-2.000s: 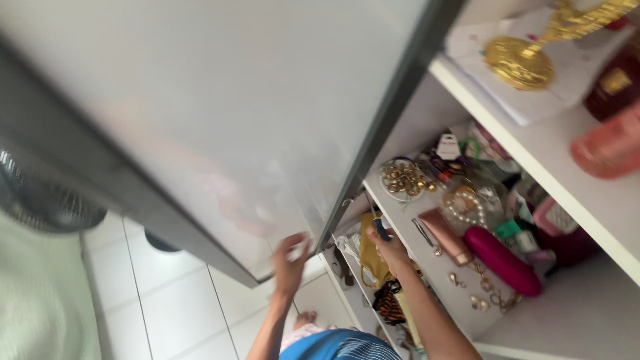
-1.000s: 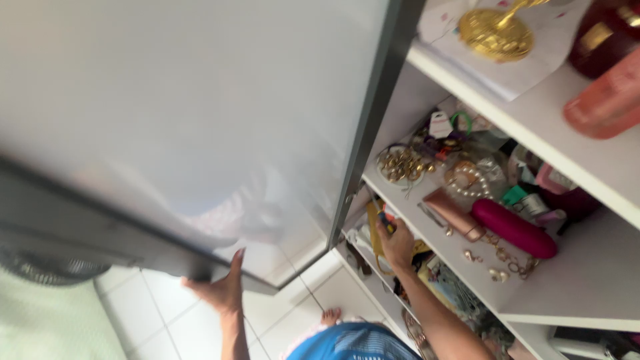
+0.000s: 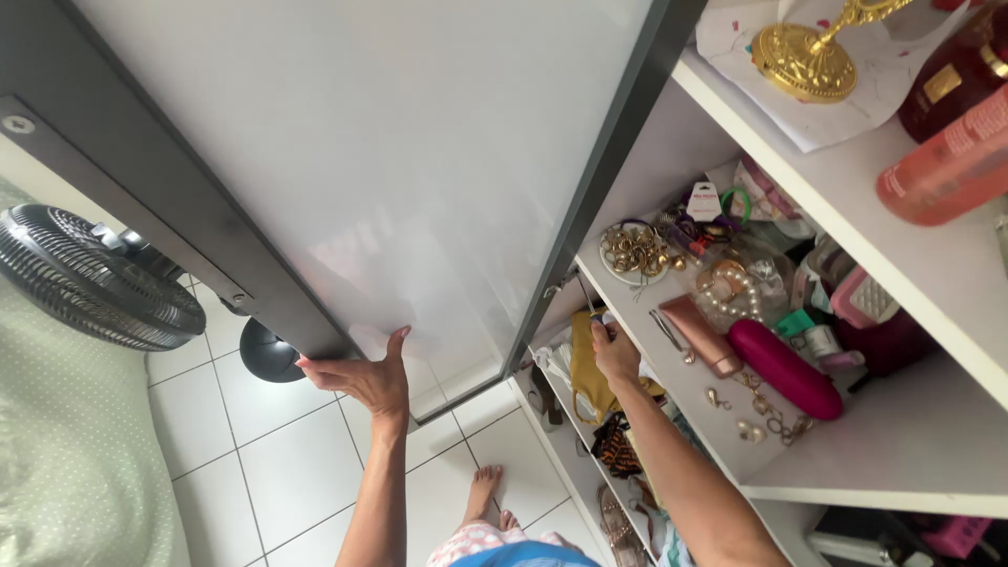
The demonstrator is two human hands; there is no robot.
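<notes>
My left hand (image 3: 370,378) grips the lower edge of a cabinet door (image 3: 441,173) that has a dark frame and a glossy pale panel; its thumb lies on the panel. In my right hand (image 3: 616,354) is a screwdriver (image 3: 589,298), its thin shaft pointing up toward a metal hinge (image 3: 557,285) where the door meets the cabinet side. Whether the tip touches a screw cannot be told. Just behind the right hand, a mustard-yellow bag (image 3: 587,370) sits on a lower shelf.
Beside my right forearm, a shelf (image 3: 709,429) holds a dish of rings (image 3: 632,252), a pink tube (image 3: 701,335), a magenta case (image 3: 785,368) and jewelry. Above stand a gold ornate base (image 3: 803,63) and a coral bottle (image 3: 949,161). A black fan (image 3: 98,276) is at left, over floor tiles (image 3: 295,461).
My left hand has gone from beside the door's lower corner, two seconds ago, to its bottom edge farther left. The screwdriver in my right hand now points up at the hinge.
</notes>
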